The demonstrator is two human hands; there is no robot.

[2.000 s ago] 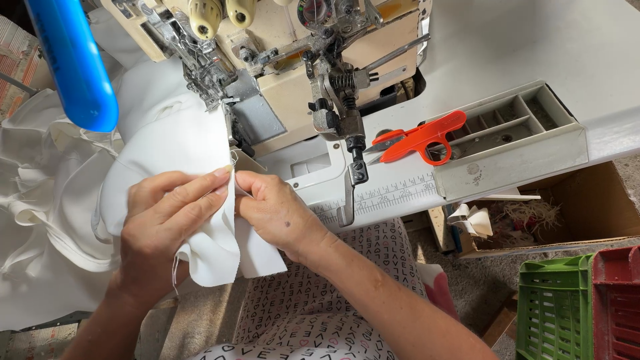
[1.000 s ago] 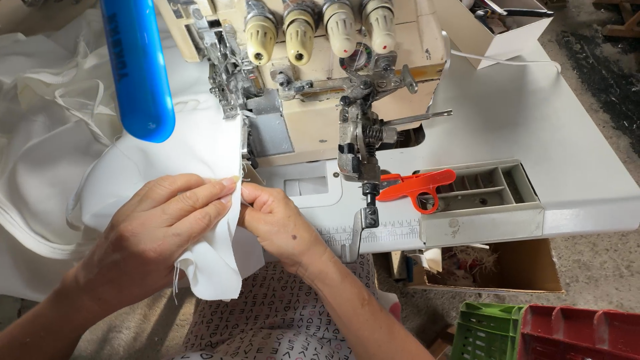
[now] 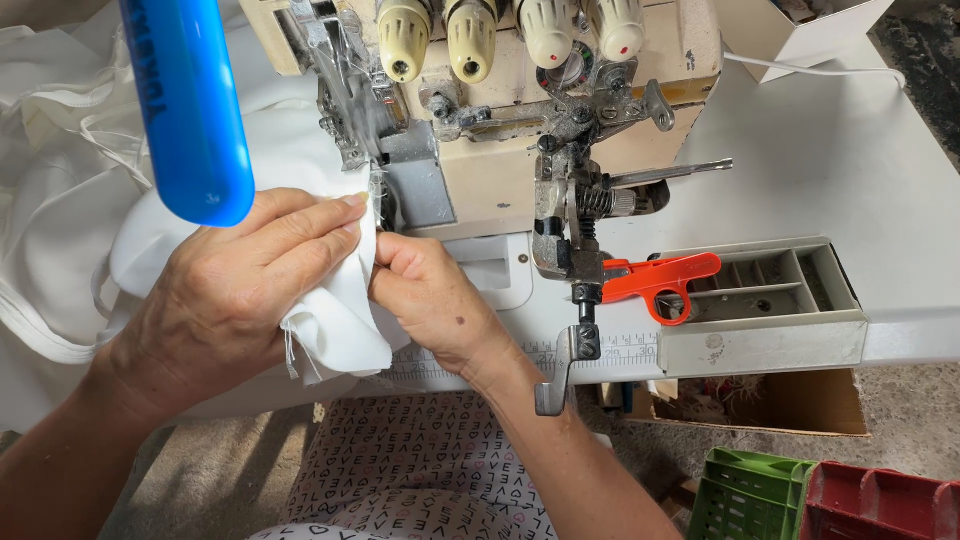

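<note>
White fabric (image 3: 341,322) runs up to the presser foot (image 3: 352,155) of a beige overlock sewing machine (image 3: 487,184). My left hand (image 3: 255,277) lies on the fabric, its fingertips pressing near the edge just below the foot. Pinched in my right hand (image 3: 431,292) is the same edge, from the right side; the thumb is partly hidden. Loose threads hang from the fabric's lower corner. More white fabric (image 3: 52,195) lies heaped on the left.
Red-handled thread snips (image 3: 660,281) rest against a compartmented metal tray (image 3: 765,345) on the white table (image 3: 757,187). A blue rounded object (image 3: 199,150) hangs at upper left. A metal guide arm (image 3: 559,375) juts forward. Below are a cardboard box (image 3: 817,405), green crate (image 3: 750,495) and red crate (image 3: 877,502).
The view has shifted and turned. Both hands stay on the fabric close to the presser foot, and less of the fabric hangs below my hands than two seconds ago.
</note>
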